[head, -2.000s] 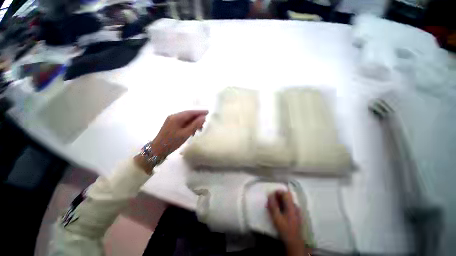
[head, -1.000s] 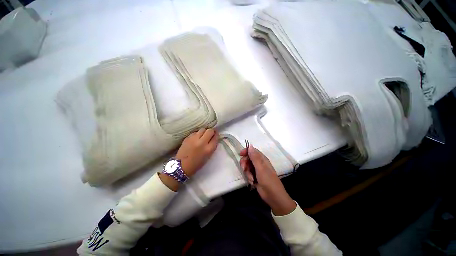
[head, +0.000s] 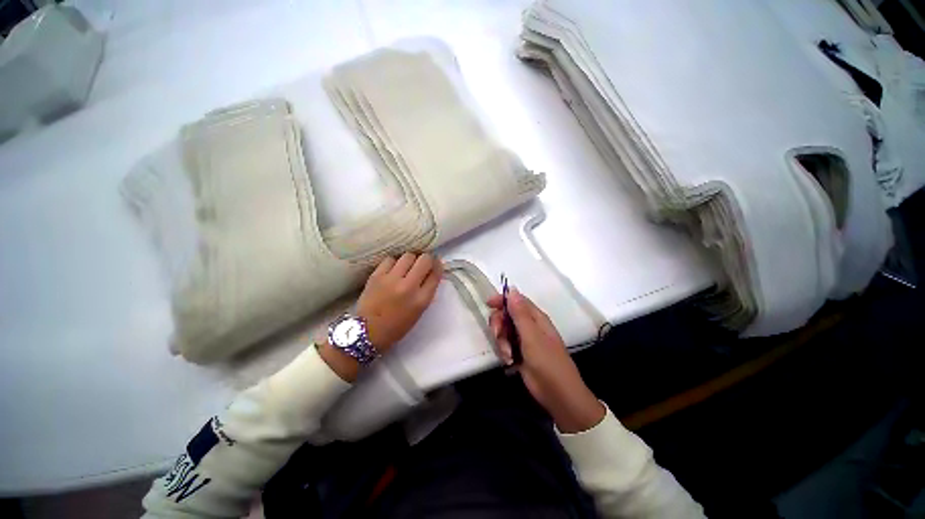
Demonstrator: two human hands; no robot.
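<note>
White cut panels [head: 492, 248] lie at the table's near edge, with a curved cut-out rimmed in grey-beige between my hands and a shallow hooked notch farther right. The folded-back beige panel stack [head: 254, 243] lies just beyond, with a deep U gap. My left hand [head: 401, 294] rests with bent fingertips at the fold, on the left end of the cut-out; whether it pinches a layer is hidden. My right hand [head: 535, 345] holds small dark snips [head: 510, 329], tips pointing away from me, just right of the cut-out's rim.
A second panel stack [head: 700, 112], large and white with layered edges and an oval opening, lies at the right and hangs over the table edge. A white block-like bundle [head: 46, 66] is at the far left. Crumpled white pieces [head: 903, 112] lie at the far right.
Since the earliest frame, the view has turned towards the right stack and my left hand has come onto the panels. Over the last second, both hands stay almost in place.
</note>
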